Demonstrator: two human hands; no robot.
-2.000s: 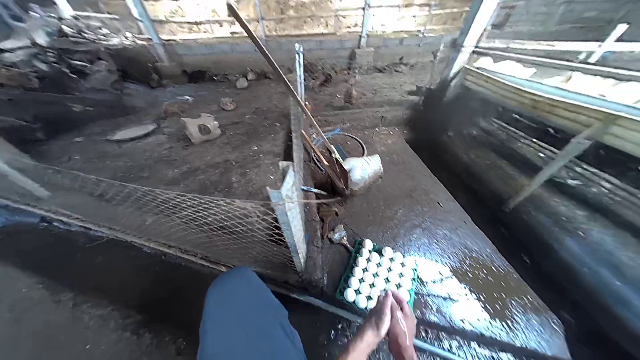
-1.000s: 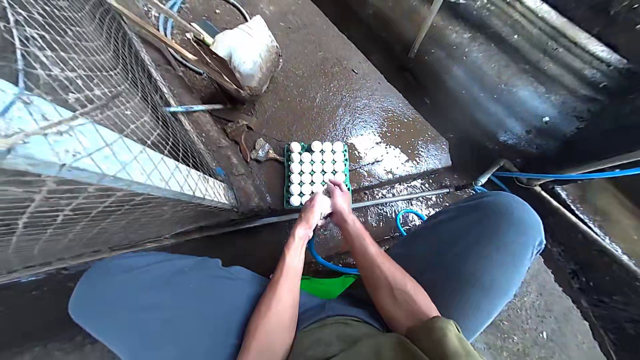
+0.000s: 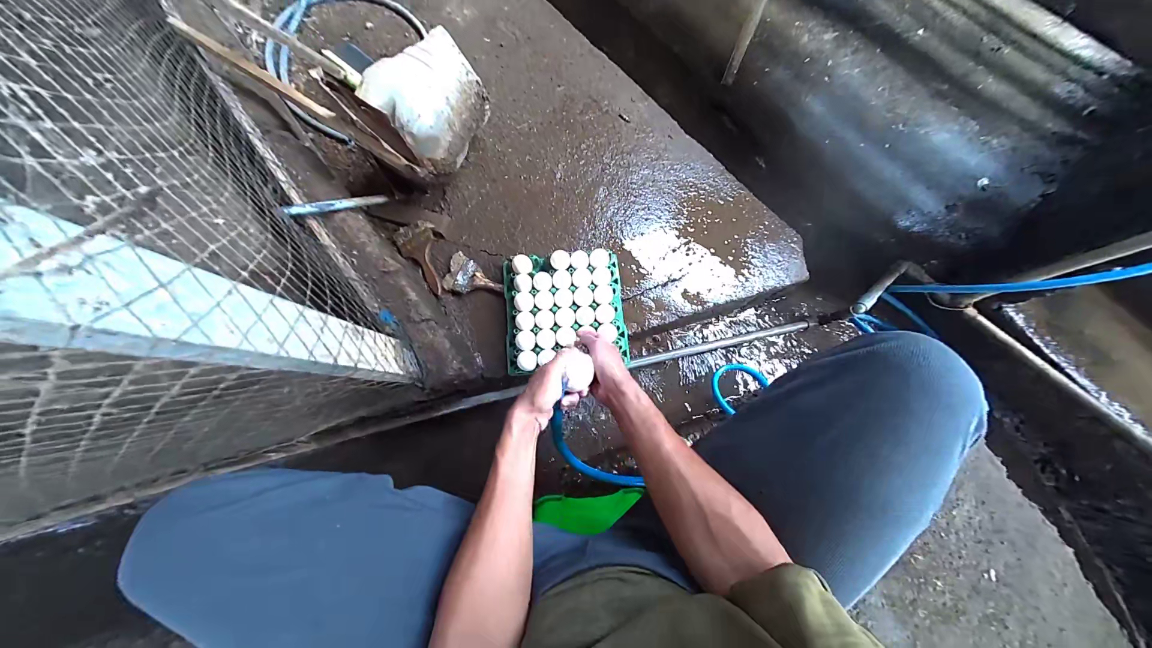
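A white egg point(image 3: 578, 370) is held between my two hands, just over the near edge of a green egg tray point(image 3: 508, 317). My left hand point(image 3: 545, 391) closes round the egg from the left, with something blue at its fingers. My right hand point(image 3: 605, 360) touches the egg from the right, its fingers partly hidden. Rows of white eggs point(image 3: 564, 297) fill most of the tray, and one pocket in the far row shows no egg. The tray lies on a wet concrete ledge.
Wire mesh point(image 3: 225, 144) and a pale post point(image 3: 207, 310) stand at the left. A brush point(image 3: 463, 274) lies beside the tray. Farther off is a dirty white plastic container point(image 3: 423, 99). A metal pipe point(image 3: 720, 345) and a blue hose point(image 3: 585, 466) run near my knees; a green object point(image 3: 585, 512) is between my legs.
The view has turned down toward my lap and the tray. An egg now shows clearly between my hands, which have drawn slightly back from the tray's middle since a second ago.
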